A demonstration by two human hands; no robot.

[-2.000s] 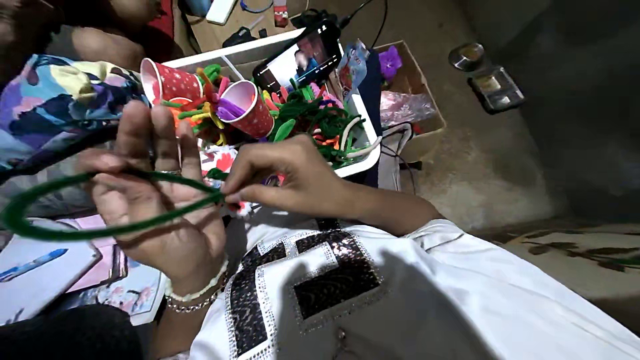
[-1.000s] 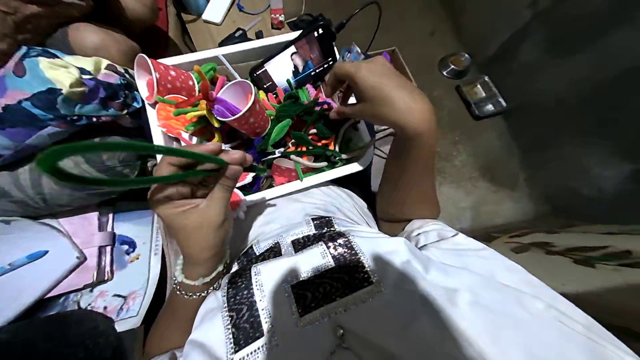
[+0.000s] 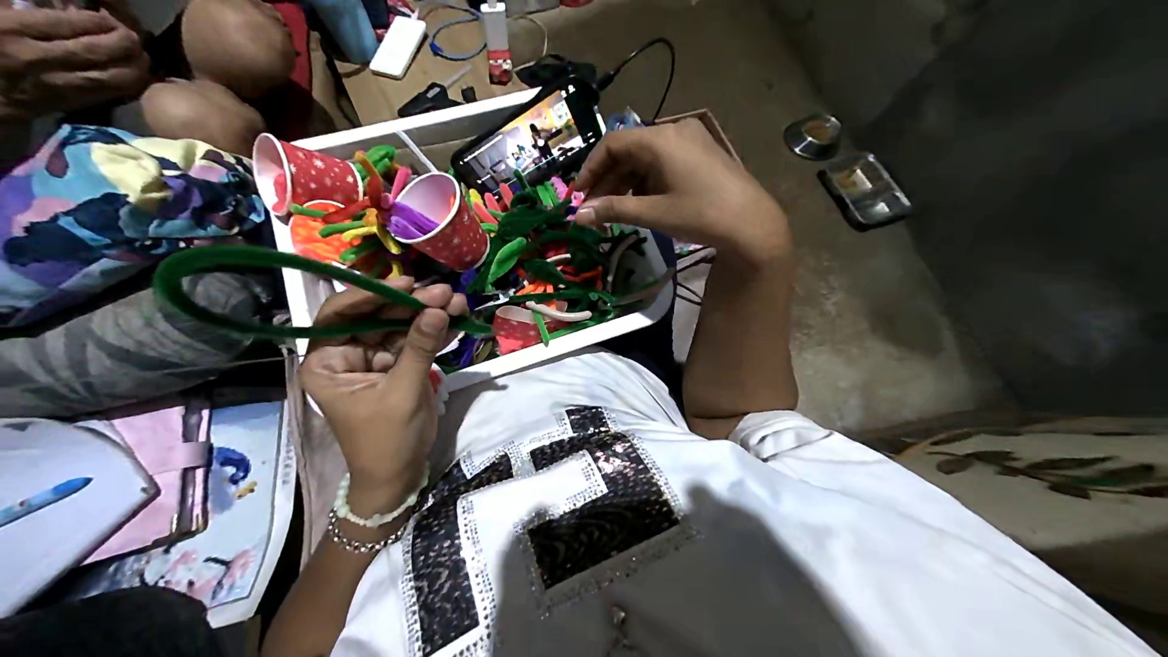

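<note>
A green pipe cleaner bent into a long loop (image 3: 228, 258) is pinched in my left hand (image 3: 383, 365), its twisted end pointing at the tray. My right hand (image 3: 684, 187) reaches over the far right part of the white tray (image 3: 566, 342), fingertips at pink and purple fuzzy pieces (image 3: 568, 193); whether they grip one is unclear. Green fuzzy leaf shapes (image 3: 507, 260) and colourful pipe cleaner pieces fill the tray. A red dotted paper cup (image 3: 319, 178) and a second paper cup (image 3: 456, 233) lie tilted in it, the second with purple pieces inside.
A phone (image 3: 538, 132) with a lit screen leans at the tray's back, a cable attached. Another person's hand (image 3: 73, 59) and knees are at upper left. A pink notebook (image 3: 160, 456) and blue pen (image 3: 46, 500) lie at left. Metal containers (image 3: 865, 190) stand on the floor.
My right hand has left the loop's twisted end and moved right, over the tray beside the phone. My left hand, open under the loop at first, has closed its fingers on it.
</note>
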